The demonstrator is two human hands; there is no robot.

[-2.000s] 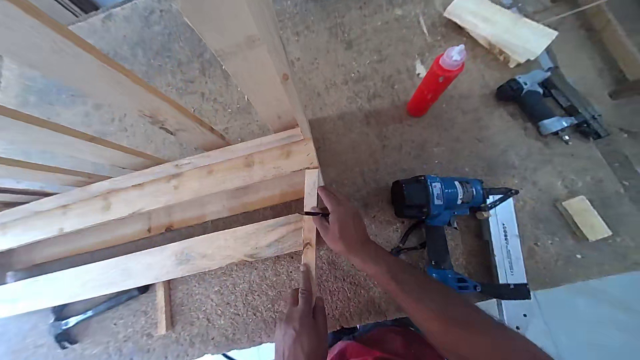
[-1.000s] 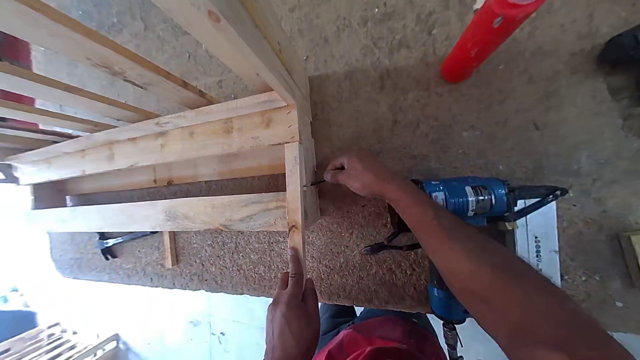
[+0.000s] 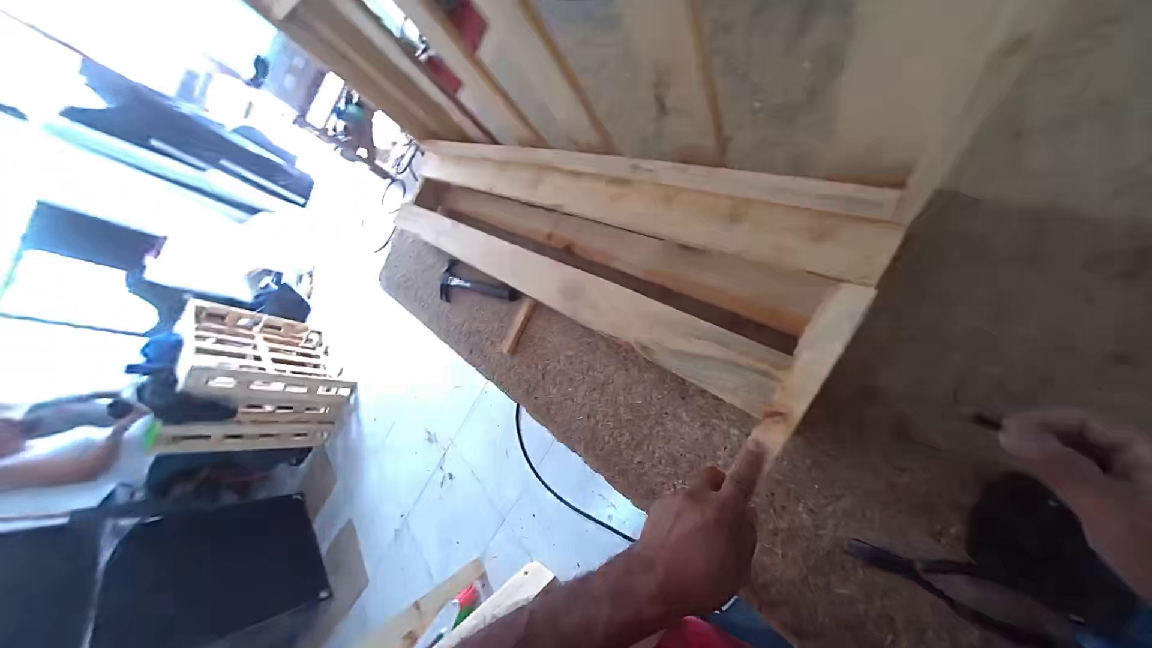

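Observation:
My left hand (image 3: 706, 540) rests at the near end of a short wooden crosspiece (image 3: 823, 351), its fingers touching the wood. That piece lies across the right ends of long boards in a slatted wooden frame (image 3: 648, 261). To the right, my right hand (image 3: 1080, 477) is away from the frame, holding a small dark thin item (image 3: 985, 418) at its fingertips; blur hides what it is. Beneath that hand is the blurred dark body of the nail gun (image 3: 1017, 531). A claw hammer (image 3: 477, 286) and a small wooden strip (image 3: 519, 326) lie on the bench beside the frame.
The fibrous board bench top (image 3: 612, 405) ends along a slanted edge, with a black hose (image 3: 558, 499) below over the tiled floor. Wooden crates (image 3: 261, 369) stand at left beside another person (image 3: 72, 459). Boards (image 3: 504, 598) lie at the bottom, near my left forearm.
The view has swung left. My right hand has moved away from the frame's end, where it was beside the crosspiece. My left hand remains at the crosspiece's near end.

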